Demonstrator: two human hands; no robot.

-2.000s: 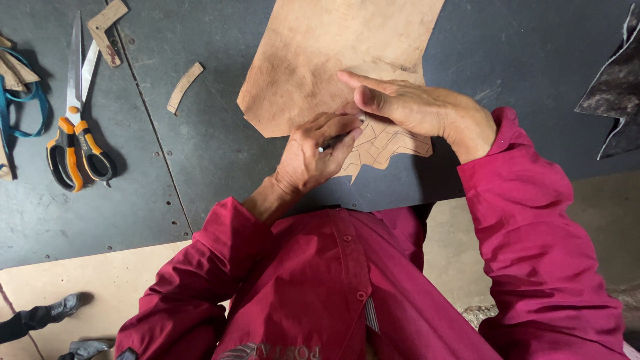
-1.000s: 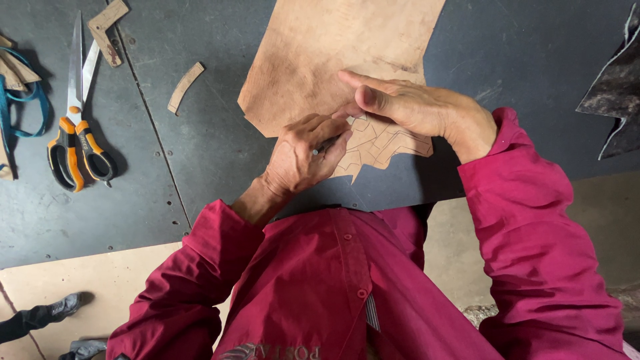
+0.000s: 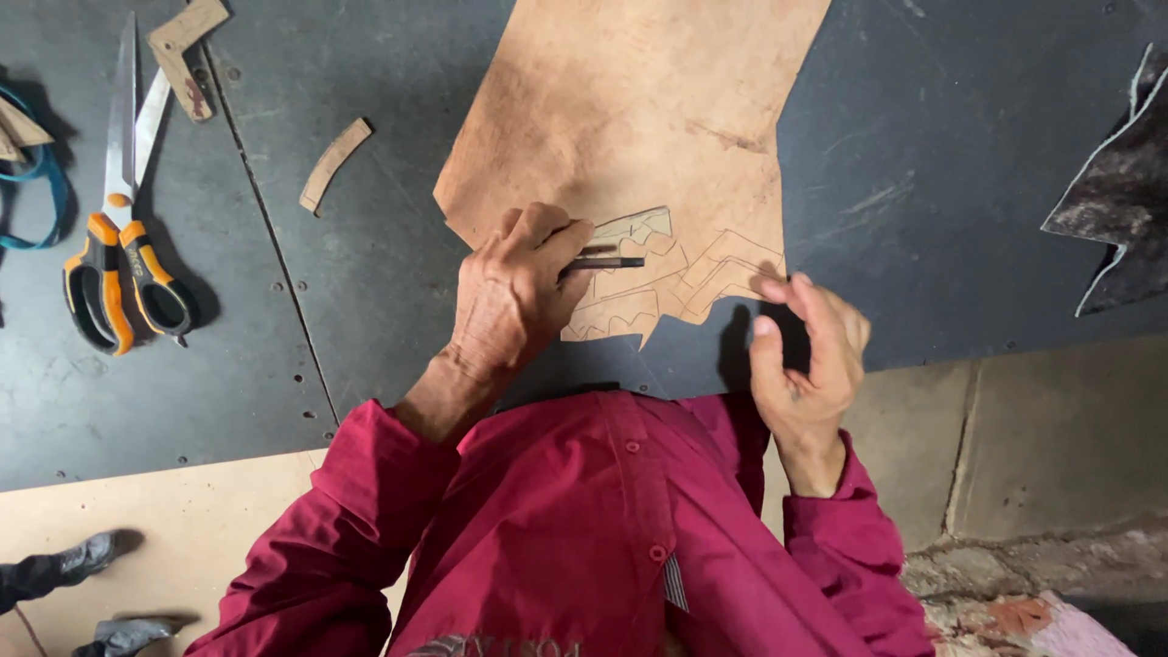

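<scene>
A large tan leather piece lies on the dark work surface, its near part covered with drawn outlines. My left hand rests over its lower left part, fingers curled around a dark pen that points right. A small pale template with a zigzag edge lies on the leather beside those fingertips. My right hand is off the lower right corner of the leather, fingers apart and curved, holding nothing. Whether its fingertips touch the leather edge cannot be told.
Orange-and-black scissors lie with blades parted at the left, near an angled template and a curved strip. Blue-handled scissors or a blue loop sit at the far left. Dark leather lies right. A person's shoes show lower left.
My right hand has moved off the leather to the right and nearer my body. The pale template, hidden before, now shows beside my left fingers, and the pen lies more sideways.
</scene>
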